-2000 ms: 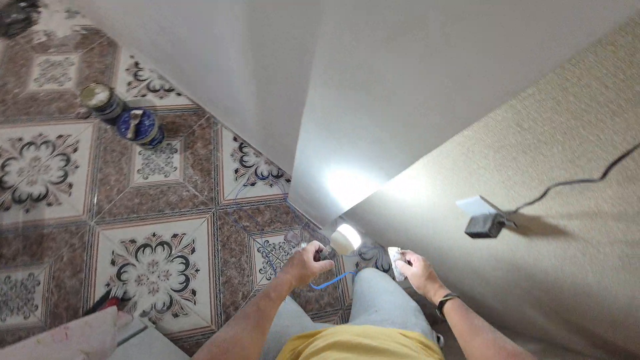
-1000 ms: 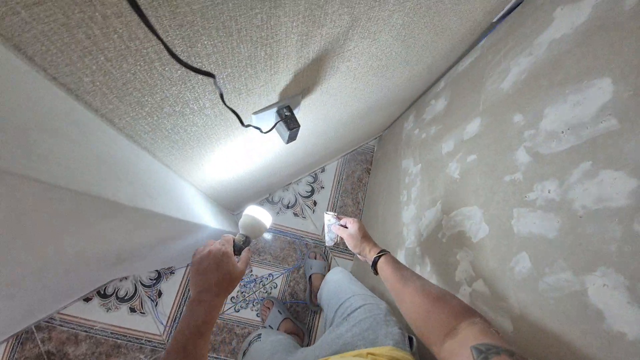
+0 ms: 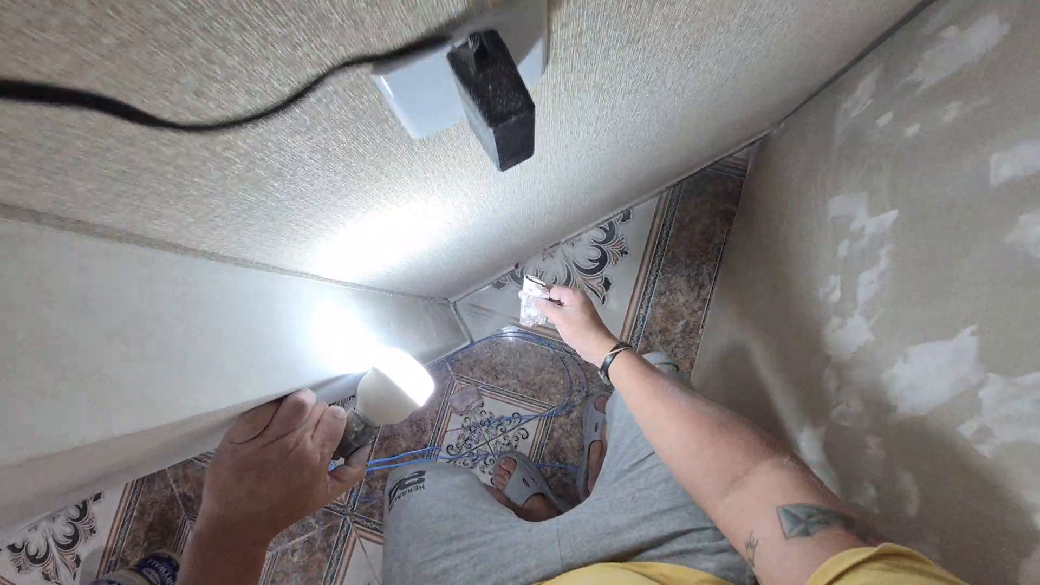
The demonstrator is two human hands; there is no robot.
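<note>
My left hand [image 3: 280, 459] grips the dark socket of a lit LED bulb [image 3: 394, 388], close against the white wall face [image 3: 162, 325]. The bulb throws a bright patch on that face and on the textured wallpaper. A blue cable [image 3: 406, 459] runs from near the socket toward the floor. In my right hand [image 3: 575, 318] is a small putty knife [image 3: 533, 302], its blade smeared with white filler, held over the floor near the wall corner. A bracelet circles my right wrist.
A black plug adapter [image 3: 494, 106] with a black cord [image 3: 195, 126] juts from the wallpapered wall. At right stands a wall with white filler patches [image 3: 934, 366]. Blue cable loops lie on the patterned tile floor [image 3: 682, 260] near my sandaled feet. A can [image 3: 150, 569] shows at bottom left.
The view has swung right and come nearer the wallpapered wall since the earliest frame. My left hand with the bulb is now close against the white wall face. Both hands keep their holds.
</note>
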